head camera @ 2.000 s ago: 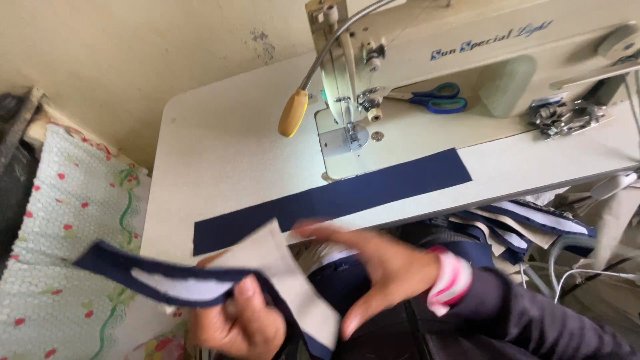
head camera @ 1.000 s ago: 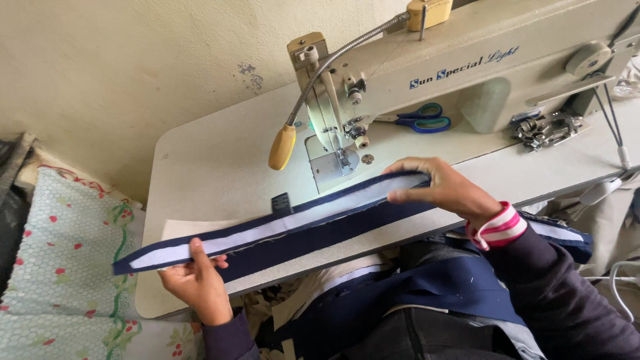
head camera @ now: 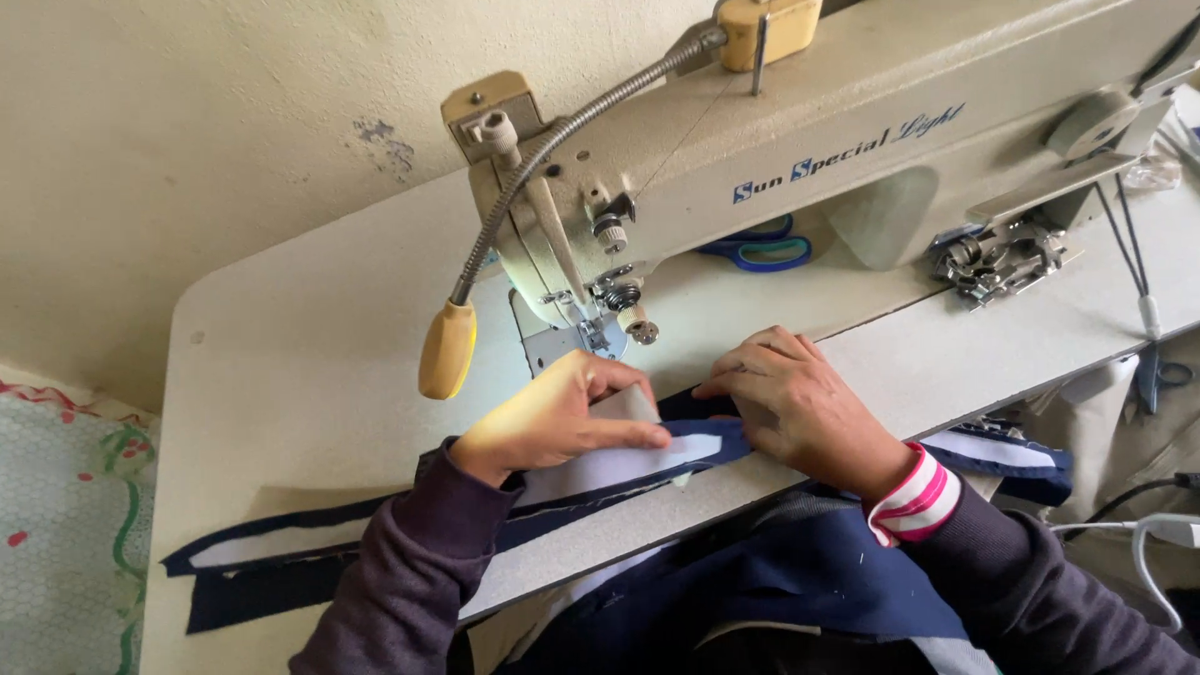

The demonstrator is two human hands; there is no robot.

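Observation:
A curved navy fabric band with a white inner strip (head camera: 281,544) lies along the front of the sewing machine table, over a straight navy fabric strip (head camera: 253,598). My left hand (head camera: 562,412) is on the band below the needle area, pinching a small pale piece (head camera: 626,405) between thumb and fingers; what that piece is, I cannot tell. At the band's right end, my right hand (head camera: 797,403) presses on the navy fabric with bent fingers, its fingertips partly hidden. The presser foot (head camera: 592,333) of the sewing machine (head camera: 694,187) stands just behind my left hand.
A lamp with a yellow head (head camera: 447,352) hangs on a bendable arm left of the needle. Blue-handled scissors (head camera: 769,253) lie under the machine arm, metal attachments (head camera: 998,258) farther right. Navy cloth (head camera: 769,581) rests below the table edge, and more banded pieces (head camera: 998,455) hang at right.
The band, held stretched between both hands one second ago, now lies on the table over the navy strip. My left hand has moved right along it, closer to my right hand.

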